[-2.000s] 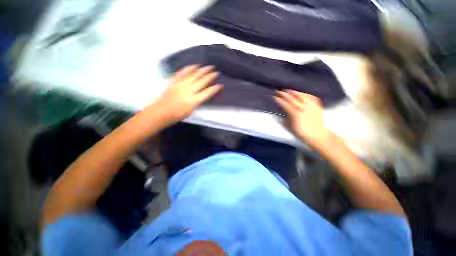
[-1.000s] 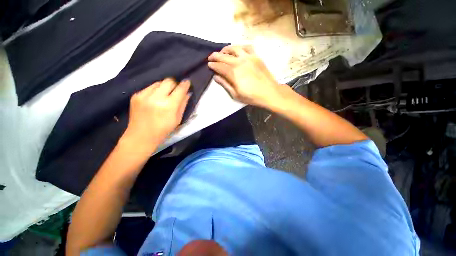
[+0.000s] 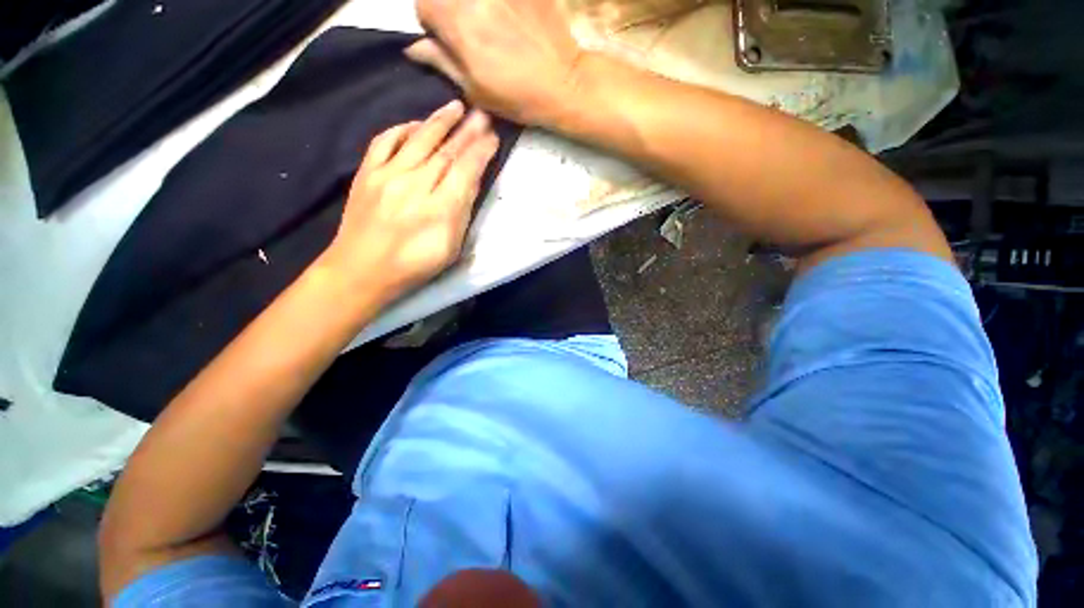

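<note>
A dark garment piece [image 3: 256, 202] lies flat on the white table cover [image 3: 541, 196], running from lower left to the upper middle. My left hand [image 3: 416, 196] lies on its right part, palm down, fingers pointing up and slightly spread. My right hand [image 3: 505, 54] is at the piece's upper right end, close to my left fingertips. Its fingers are bent down at the cloth and partly cut off by the top edge. Whether they pinch the cloth cannot be told.
Another stack or piece of dark cloth [image 3: 143, 89] lies at the upper left. The rusty metal iron rest [image 3: 814, 33] sits at the upper right, beside brown scorched cover. Speckled floor [image 3: 689, 321] shows below the table edge, with dark shelving at the far right.
My right hand has moved up and left along the piece's end. My left hand has moved slightly right and up, its fingers now straighter. The first frame showed the table from a different angle.
</note>
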